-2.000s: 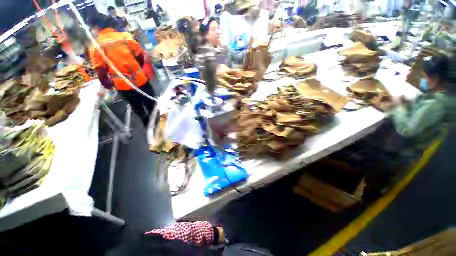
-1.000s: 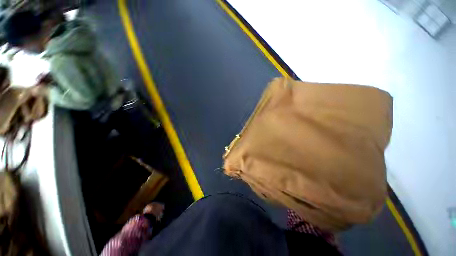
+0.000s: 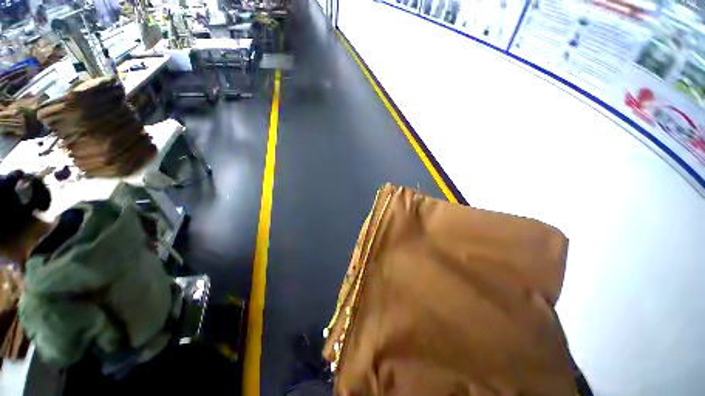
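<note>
A thick pile of tan-brown bag panels [image 3: 464, 302] hangs at the lower right in front of me. A thin yellowish-gold line, perhaps a zipper, runs along its left edge. The pile's lower part is cut off by the frame. Neither of my hands is in the picture, so whatever bears the pile is hidden under it or out of view. A small dark piece of my apron shows at the bottom edge.
A person in a green hooded top [image 3: 100, 278] sits at the left by a white table. A tall stack of brown pieces [image 3: 100, 128] stands on a table beyond. A grey aisle [image 3: 325, 139] with yellow lines runs ahead. A white wall [image 3: 618, 255] with posters is at the right.
The view has lifted and turned to look along the aisle. The pile sits lower in the picture. My left hand and both checked sleeves have left view. The cardboard box no longer shows.
</note>
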